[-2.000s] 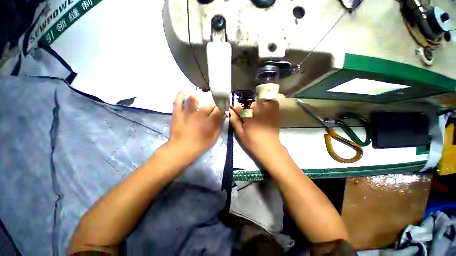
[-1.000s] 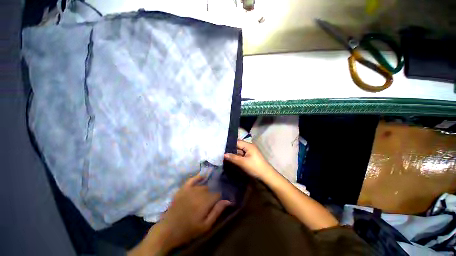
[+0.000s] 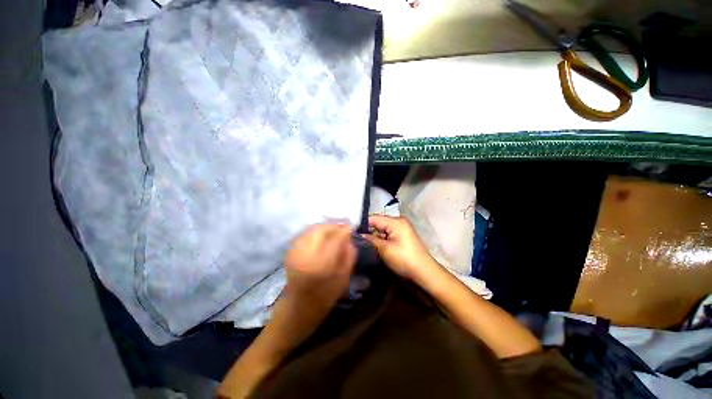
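Observation:
A large pale grey-blue garment panel with faint quilting lines lies in front of me, over the table's left part and down to my lap. A narrow dark band runs along its right edge. My left hand is slightly blurred and closed on the panel at its lower right corner. My right hand pinches the dark band's lower end between fingertips. Both hands are close together over dark cloth at my lap. What lies between the fingers is partly hidden.
Scissors with orange-yellow and green handles lie on the white table, beside a black rectangular object. The table has a green edge. A shiny brown board and heaped grey and black cloth are at lower right.
My left hand has risen from the lap to the panel's corner beside my right hand. The panel, scissors and table edge sit slightly higher in view. The sewing machine head has left the view.

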